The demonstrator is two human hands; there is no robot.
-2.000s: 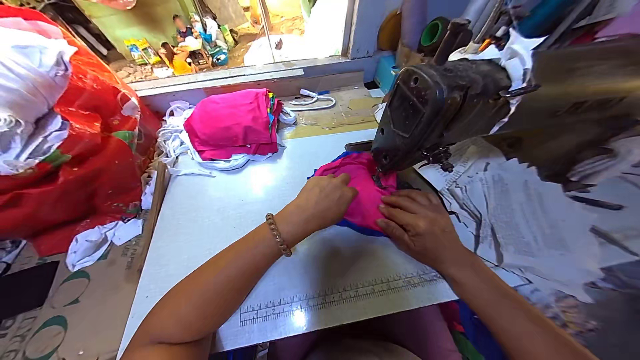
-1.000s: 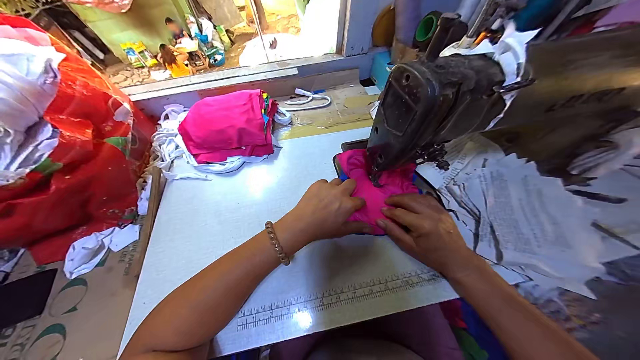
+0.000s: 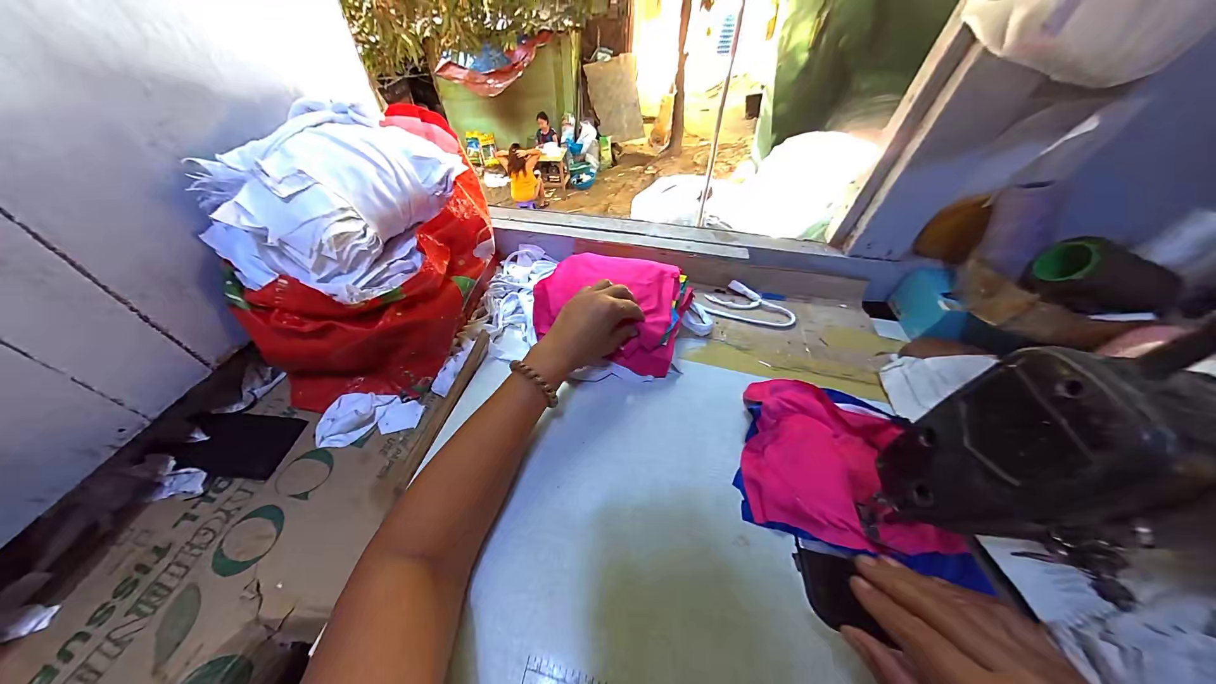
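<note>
My left hand (image 3: 594,328), with a beaded bracelet at its wrist, rests on a stack of pink cloth pieces (image 3: 655,285) at the back of the white sewing table (image 3: 617,494). Its fingers are curled, and whether they pinch the cloth is unclear. White ties lie at the stack's left side. A pink and blue cloth piece (image 3: 817,465) lies under the head of the dark sewing machine (image 3: 1026,446), by the needle area. My right hand (image 3: 940,617) lies flat near the machine's bed, at the front edge of that cloth, partly cut off by the frame.
A red bag (image 3: 361,351) stuffed with white cloth (image 3: 332,190) stands at the left on cardboard (image 3: 285,532). A white cord (image 3: 750,306) lies by the window sill (image 3: 617,228). Thread cones (image 3: 1092,271) are at the back right. Two people (image 3: 524,176) sit outside.
My left hand has left the cloth at the machine and reached the pink stack. My right hand has let its fingers flatten near the machine bed. The view has swung left and up.
</note>
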